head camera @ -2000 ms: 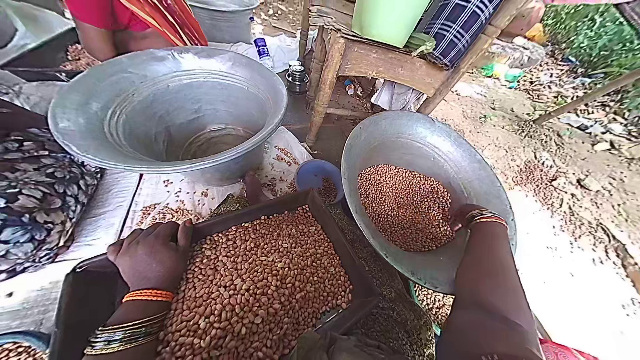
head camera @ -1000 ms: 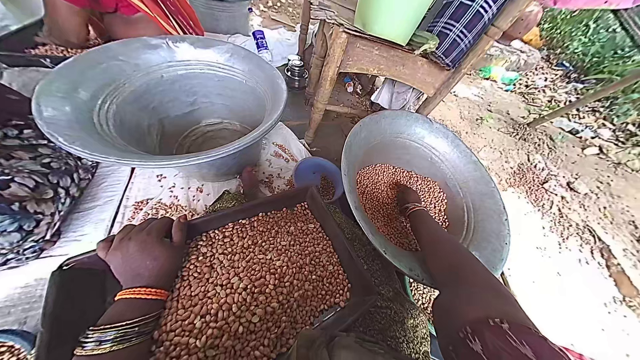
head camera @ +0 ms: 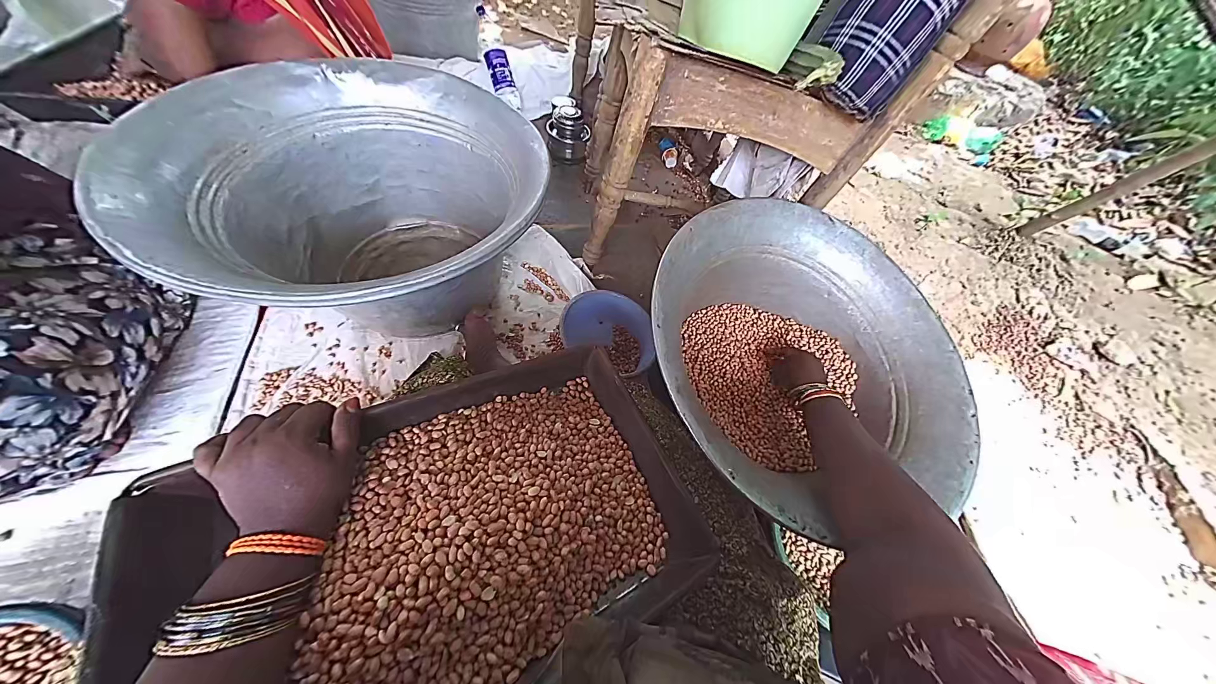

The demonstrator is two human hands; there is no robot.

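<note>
My left hand (head camera: pixel 285 465) rests on the left rim of a dark tray (head camera: pixel 655 465), its fingers curled over the edge. Shelled peanuts (head camera: pixel 494 522) fill much of that tray. To the right, my right hand (head camera: pixel 796 369) reaches down into the peanuts (head camera: pixel 736 380) in a tilted metal basin (head camera: pixel 883 313); its fingertips are hidden, so I cannot tell whether they grip any. A larger metal basin (head camera: pixel 313 180) stands beyond the tray. Between the basins is a small blue bowl (head camera: pixel 594 321) with some peanuts.
A wooden chair (head camera: pixel 750 100) bearing a green tub (head camera: pixel 750 28) stands behind the right basin. A water bottle (head camera: pixel 497 59) and a steel container (head camera: pixel 567 131) are beside its legs. Another person's arm (head camera: pixel 171 43) shows at top left. A bowl of peanuts (head camera: pixel 33 651) sits at bottom left.
My right hand has moved from the right side of the metal basin into its peanuts. My left hand has stayed on the tray rim.
</note>
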